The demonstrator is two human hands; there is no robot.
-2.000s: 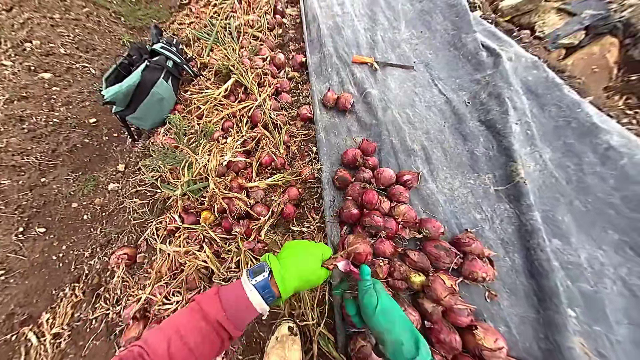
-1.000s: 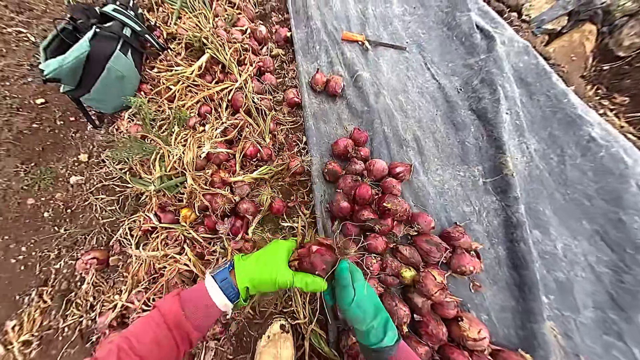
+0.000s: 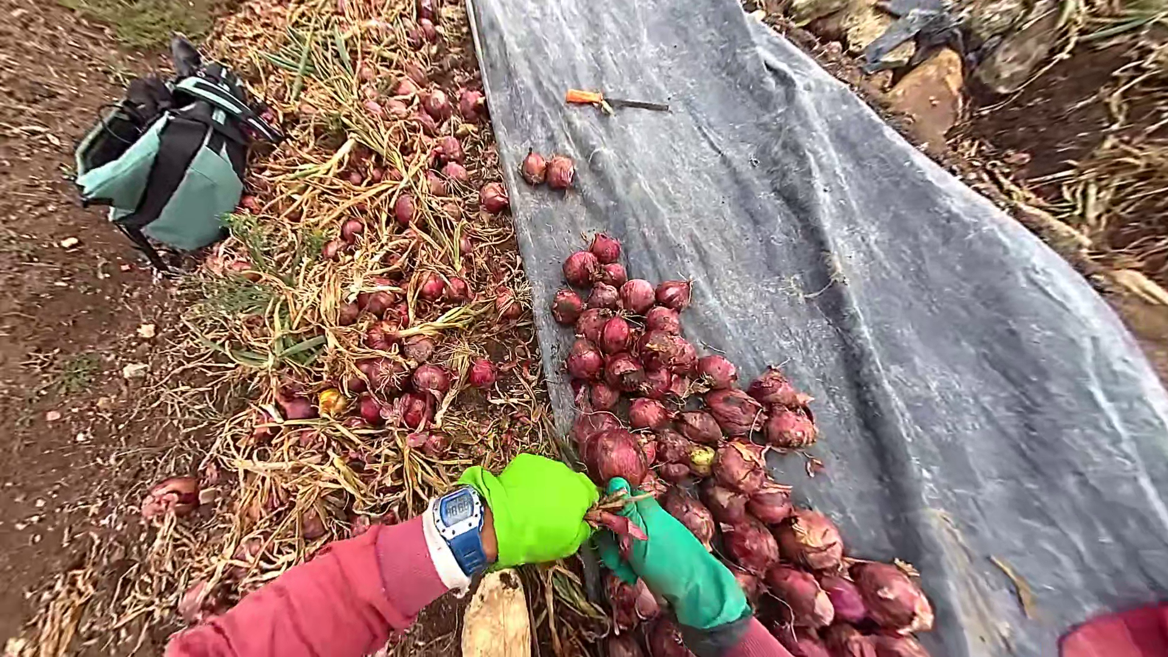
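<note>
My left hand (image 3: 537, 511), in a bright green glove with a watch at the wrist, is closed at the lower middle, and its fingers meet dry onion leaves (image 3: 616, 518). My right hand (image 3: 671, 557), in a darker green glove, pinches the same leaves from the right. Just above both hands a large red onion (image 3: 614, 455) rests at the edge of the pile; whether the leaves belong to it I cannot tell. The pile of red onions (image 3: 698, 427) lies on a grey sheet (image 3: 912, 301). Farther up are two onions (image 3: 547, 170) and a knife with an orange handle (image 3: 616, 100).
Left of the sheet, red onions (image 3: 431, 378) lie among dry stalks and leaves (image 3: 310, 383) on brown soil. A green and black bag (image 3: 178, 173) stands at the upper left. Rocks (image 3: 931, 87) border the sheet's far right side. A pale, worn object (image 3: 497, 616) shows at the bottom edge.
A second ago my left hand held an onion in front of my right hand; now both hands are together at dry leaves. The knife and the two separate onions have not moved on the sheet.
</note>
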